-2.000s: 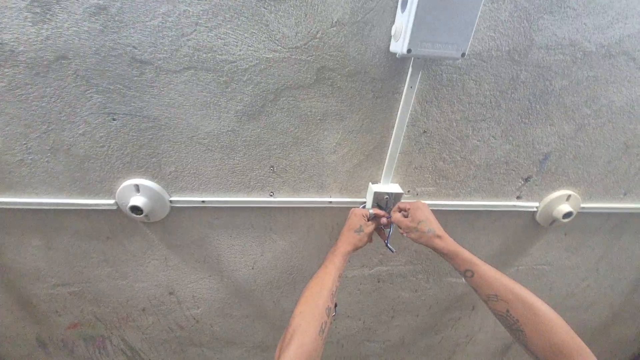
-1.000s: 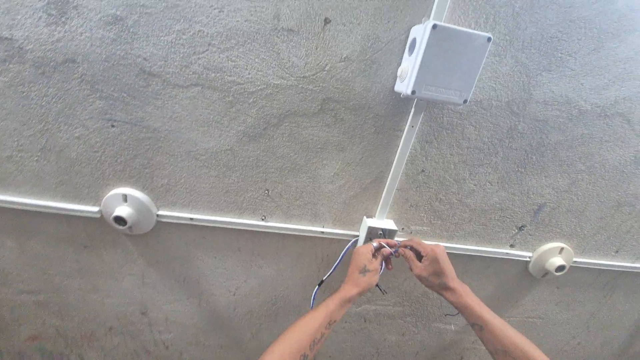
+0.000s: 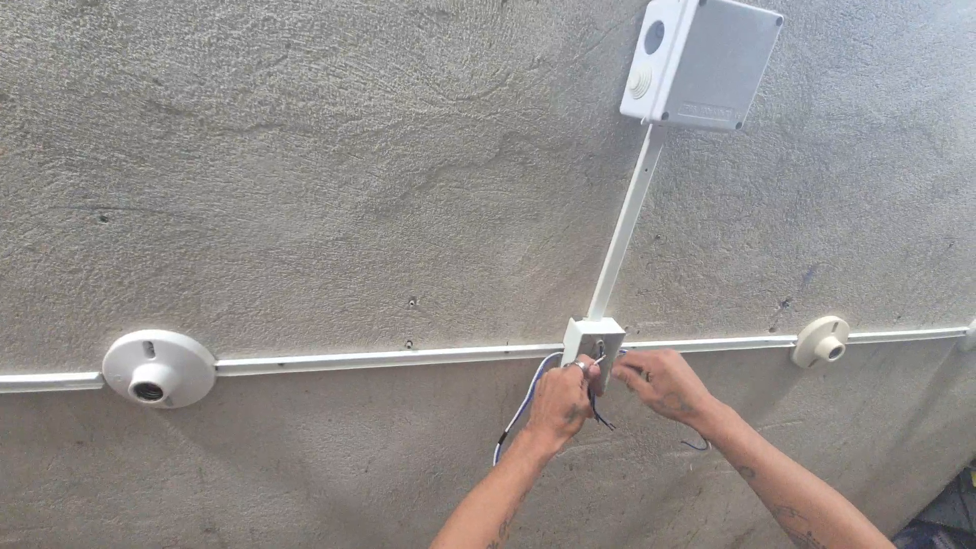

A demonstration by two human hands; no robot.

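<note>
A small white surface-mount electrical box sits on the concrete wall where the white cable trunking meets. My left hand is at the lower left of this box, its fingers closed on electrical wires, with short dark wire ends hanging beside them. A loop of white and blue wire hangs left of that hand. My right hand is just right of the box, fingers bent, near a blue wire at the box's right edge; whether it grips that wire is hard to tell. A thin wire end shows below the right wrist.
Horizontal trunking runs to a white lamp holder at left and a cream one at right. Vertical trunking rises to a grey junction box. Dark items lie at the lower right corner.
My right hand has moved right, away from my left hand, which stays at the small box. The white and blue wire loop at left was not visible in the earliest frame.
</note>
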